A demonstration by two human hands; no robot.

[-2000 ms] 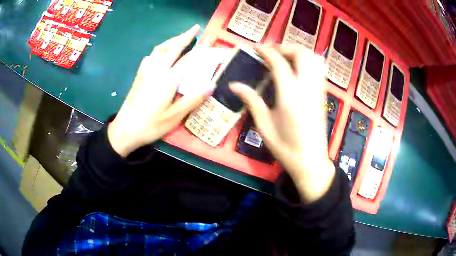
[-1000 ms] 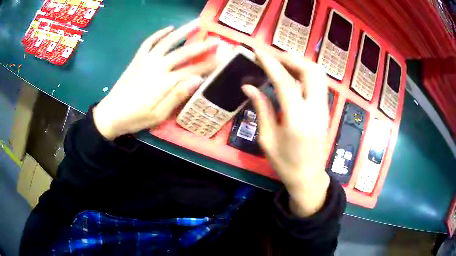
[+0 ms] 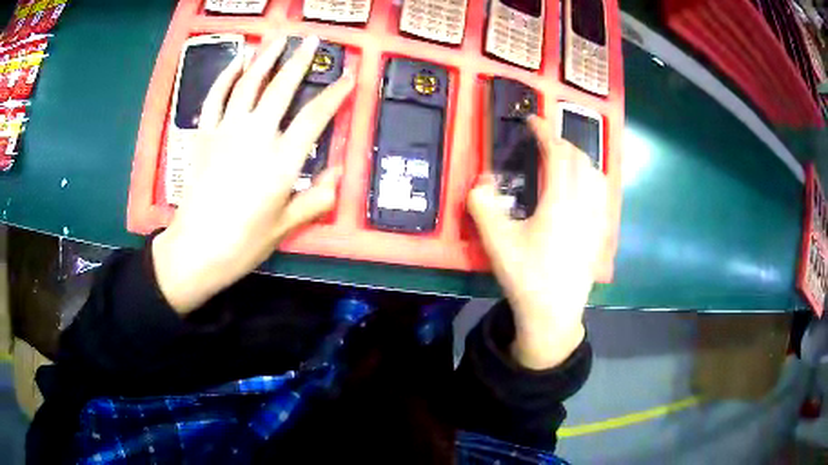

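Observation:
A red foam tray [image 3: 363, 245] lies in front of me. My left hand [image 3: 241, 168] is spread over its front-left slots, partly covering a phone with a dark display [image 3: 204, 82] and a black phone lying back up [image 3: 322, 64]. Its fingers are apart; contact with these phones is unclear. A black phone back with white stickers [image 3: 406, 150] lies uncovered in the middle slot. My right hand [image 3: 545, 204] has its thumb and fingers around another black phone back [image 3: 515, 136], which is slightly blurred. A display-up phone [image 3: 581, 132] is partly hidden behind this hand.
Gold keypad phones [image 3: 513, 32] lie in the tray's far row, some cut off by the frame. Red-yellow label sheets [image 3: 23, 73] lie at the far left on the green bench [image 3: 708, 200]. Stacked red trays [image 3: 735, 54] stand at the far right.
The view has shifted right. The gold phone is out of my hands, and a display-up phone now lies in the front-left slot. My right hand has moved right along the front row, onto a black phone.

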